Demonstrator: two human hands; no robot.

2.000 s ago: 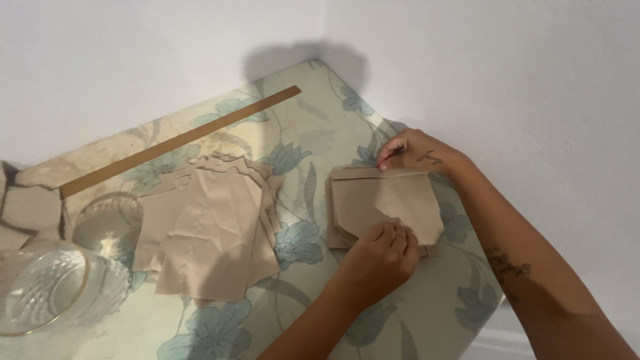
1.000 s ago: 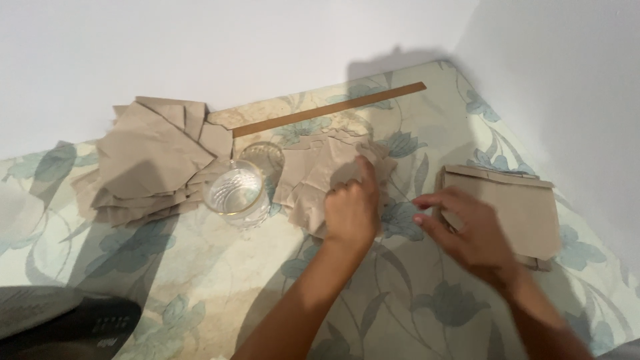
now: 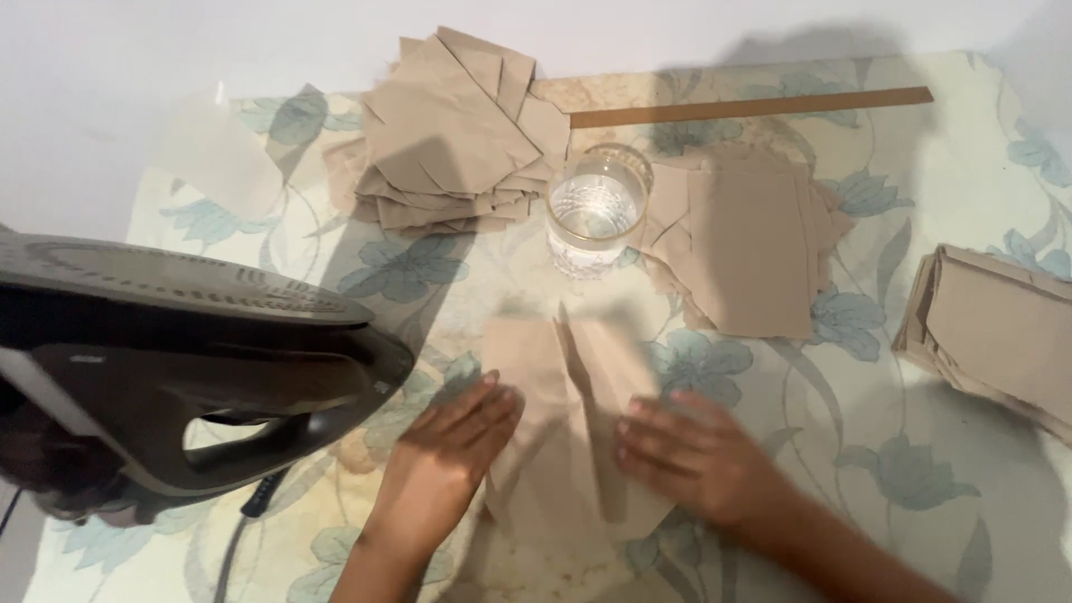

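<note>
A sheet of tan paper or fabric [image 3: 536,377] with a raised crease down its middle lies on the flowered cloth in front of me. Against its left edge rests my left hand [image 3: 456,456], fingers nearly straight and gripping nothing. My right hand [image 3: 695,452], slightly blurred, is at the right edge of the sheet with its fingers apart. Just beyond the sheet stands a clear glass [image 3: 596,218] with a gold rim and some water in it. To its right is a loose pile of similar tan pieces [image 3: 754,251].
A clothes iron [image 3: 251,368] sits at the left, its cord [image 3: 230,553] trailing toward me. A taller stack of tan pieces [image 3: 452,134] and a flat brown strip [image 3: 754,107] lie at the back. Folded tan pieces [image 3: 1005,327] are at the right edge.
My hands have left the folded pieces at the right, reached the middle pile, and are now at a single creased sheet nearer me. The view has swung left, showing the iron.
</note>
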